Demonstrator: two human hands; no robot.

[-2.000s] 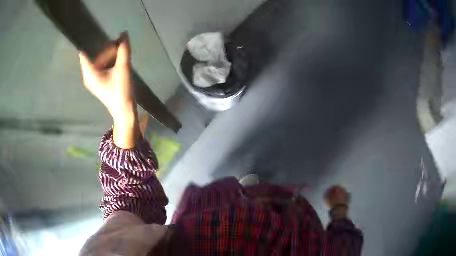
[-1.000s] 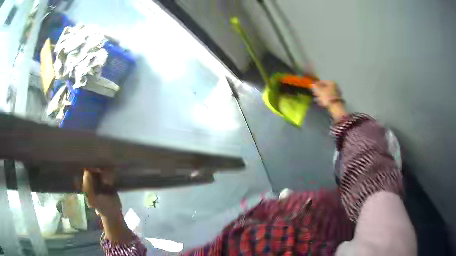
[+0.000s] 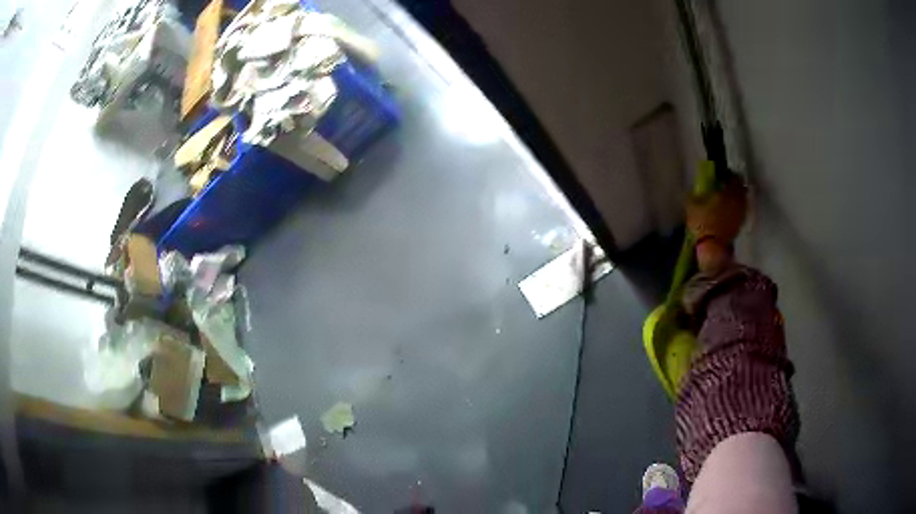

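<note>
My right hand [image 3: 717, 213] is at the right, at the lower end of a long dark broom handle [image 3: 712, 141]. It looks closed around the broom there, but its fingers are blurred and the exact grip is hidden. A lime green dustpan [image 3: 665, 346] is just below and left of the hand, partly behind my patterned sleeve. A lime part also shows right above the hand. My left hand is not in view.
A blue crate [image 3: 236, 201] heaped with pale and brown offcuts is at the upper left. More scraps [image 3: 179, 376] lie below it. A white sheet [image 3: 557, 281] lies on the grey floor [image 3: 402, 301] beside a dark door edge. A shoe [image 3: 660, 478] shows at the bottom.
My left hand and the long dark bar it held have gone out of view. My right hand now overlaps the broom's dark handle and lime dustpan. The blue crate appears farther right.
</note>
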